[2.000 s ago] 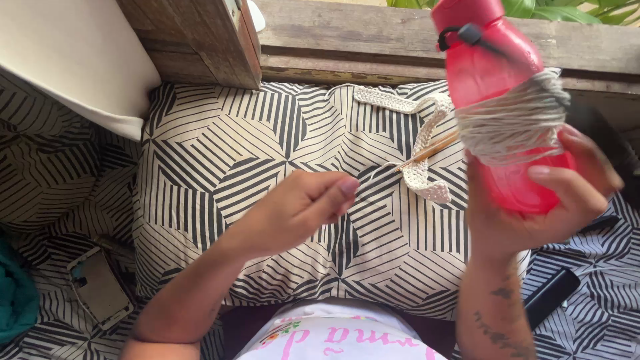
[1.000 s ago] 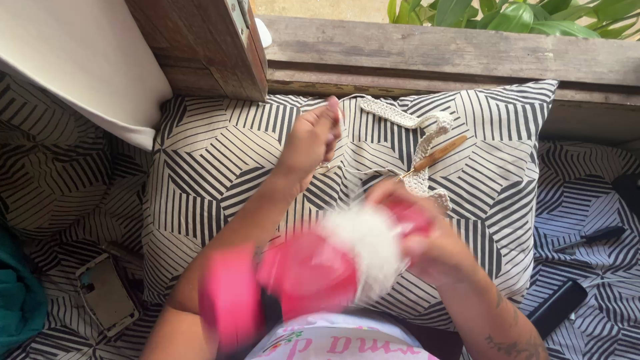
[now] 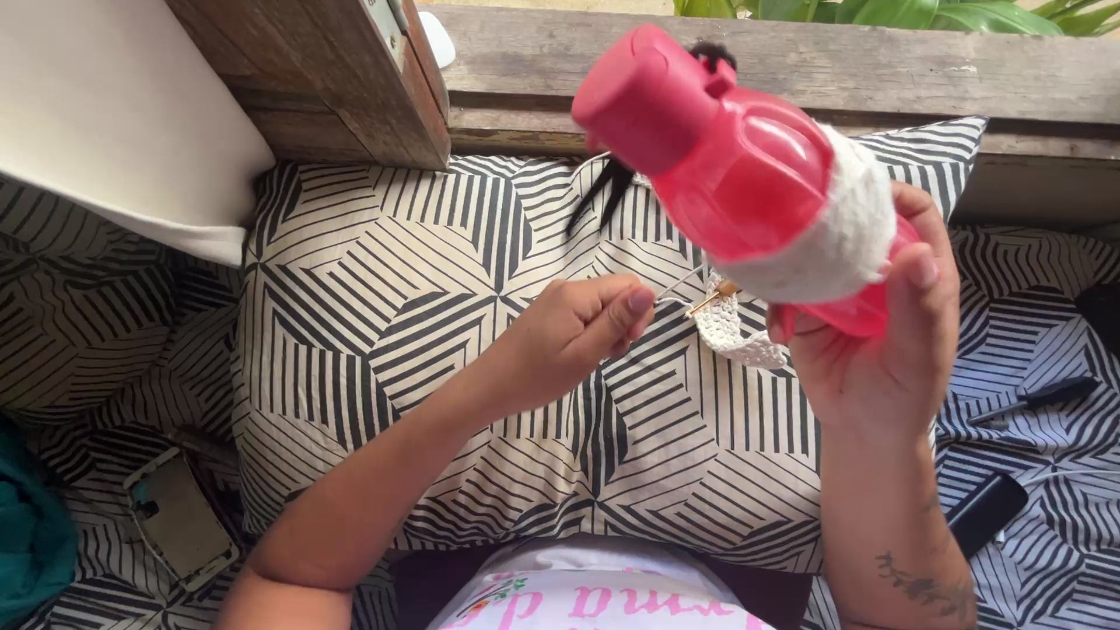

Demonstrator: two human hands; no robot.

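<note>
My right hand [image 3: 884, 324] grips the base of a pink plastic bottle [image 3: 752, 175], its lid tilted up to the left. White yarn [image 3: 840, 236] is wound around the bottle's lower half. My left hand [image 3: 577, 341] is closed on a strand of the yarn left of the bottle. Between the hands, a crocheted white piece [image 3: 735, 332] lies on the patterned pillow [image 3: 490, 350], partly hidden behind the bottle. A crochet hook [image 3: 713, 296] rests at its upper edge.
A wooden window ledge [image 3: 787, 70] runs behind the pillow, with a wooden post [image 3: 350, 79] at left. A phone case [image 3: 181, 516] lies at lower left beside teal cloth [image 3: 31, 525]. A black cylindrical object [image 3: 989, 512] and a cable lie at right.
The bottle has swung from low in front of my body up over the pillow, its lid now pointing up-left. My left hand has come down from near the pillow's top edge.
</note>
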